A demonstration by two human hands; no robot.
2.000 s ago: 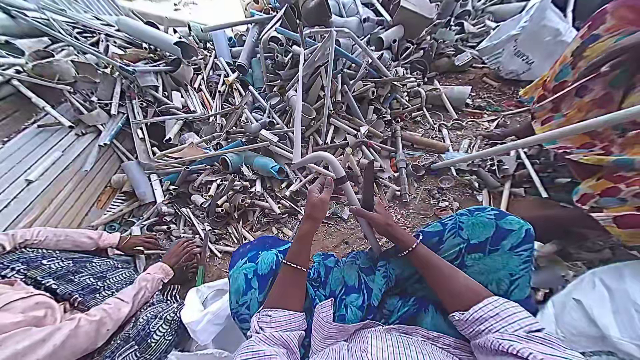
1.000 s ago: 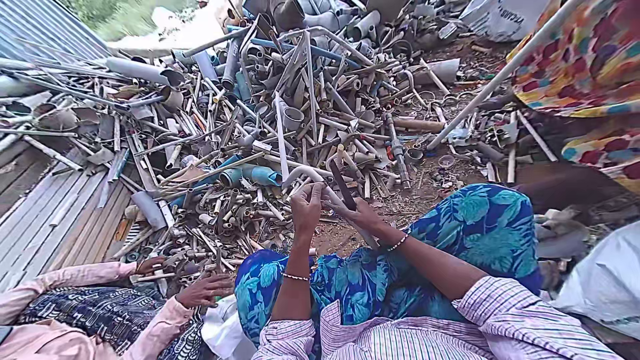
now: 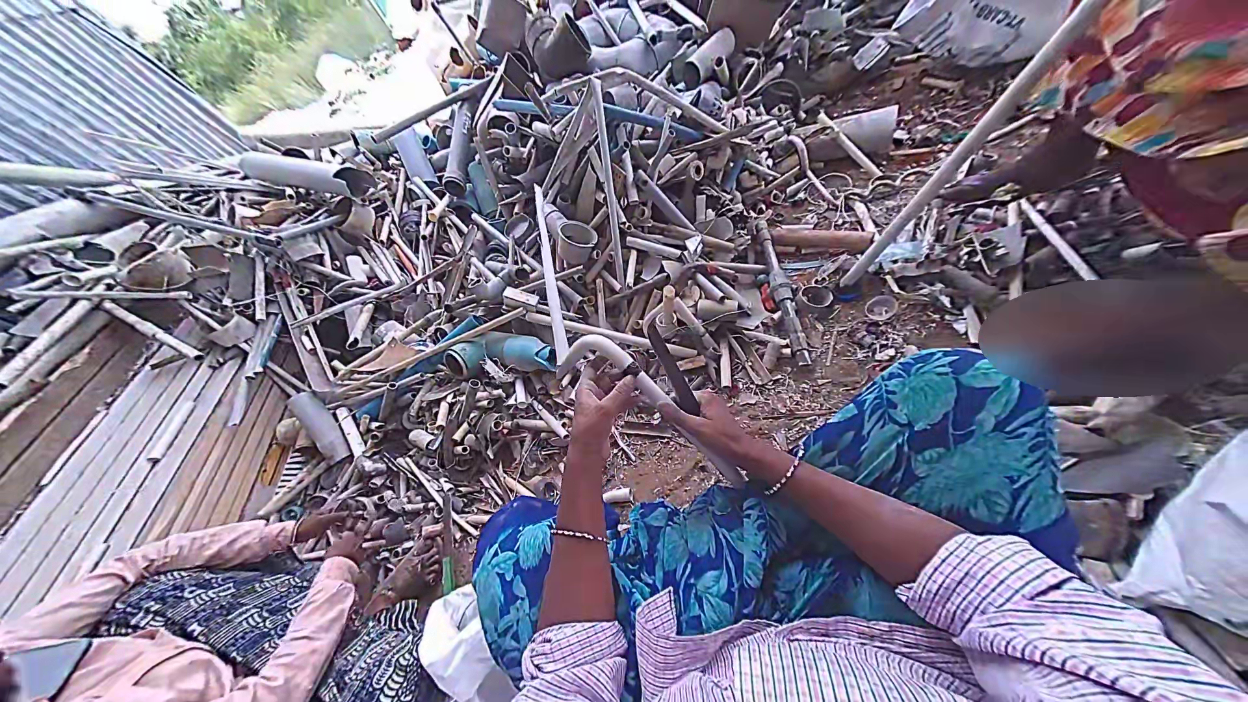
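Observation:
A bent grey plastic pipe (image 3: 609, 351) with a dark band on it lies across both my hands, above my lap. My left hand (image 3: 599, 405) is closed around it near the bend. Farther down its straight part, my right hand (image 3: 717, 429) grips the pipe and also a dark, curved blade-like tool (image 3: 671, 369) that points up and away. The tool's handle is hidden in the fist. Just beyond my hands lies a heap of scrap pipes and fittings (image 3: 487, 244).
At the lower left a co-worker's hands (image 3: 341, 536) are among small pipe pieces. A long grey pipe (image 3: 965, 146) slants down at the right beside a person in patterned cloth (image 3: 1160, 97). White sacks (image 3: 1194, 546) lie at the right edge. Grey and brown slats (image 3: 166, 448) cover the left ground.
The co-worker's hands at the lower left have come closer together. Both my hands are still on the bent pipe. The view has tilted up and left since the oldest frame.

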